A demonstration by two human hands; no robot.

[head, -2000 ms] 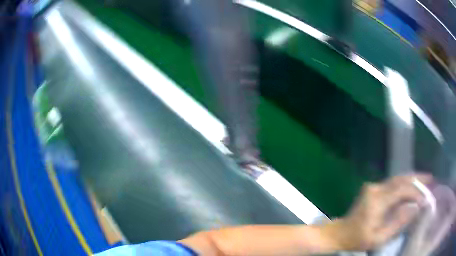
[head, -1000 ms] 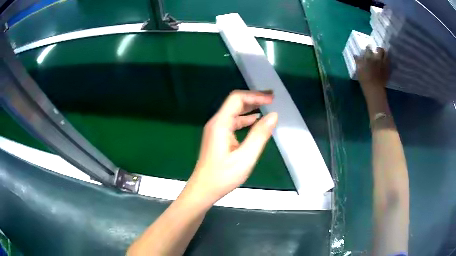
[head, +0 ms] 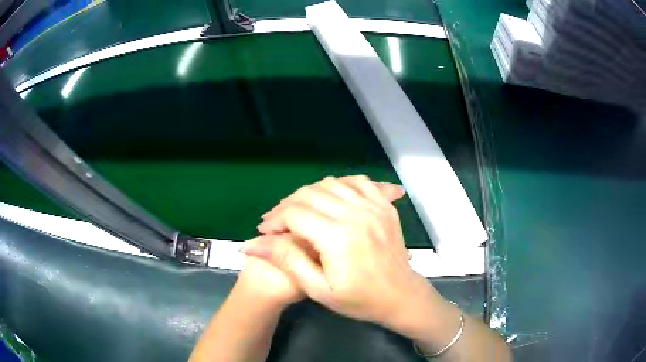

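Note:
My right hand [head: 354, 247], with a thin bracelet at the wrist, lies over my left hand [head: 273, 272] above the near edge of the belt. The two hands are clasped together, and no carton shows in them. Most of my left hand's fingers are hidden under the right. Just beyond the hands, the long white diverter bar [head: 397, 127] lies slantwise across the green conveyor belt [head: 219, 127].
A grey upright post [head: 85, 177] rises at left from a bracket on the white side rail [head: 230, 254]. White cartons [head: 520, 53] stand at upper right beside a large grey-white carton stack [head: 602, 56]. Shiny clear tape [head: 498, 283] runs along the table seam.
My right hand has left the cartons at upper right and come over my left hand. My left hand, earlier open with fingers apart over the belt, is lower and mostly covered.

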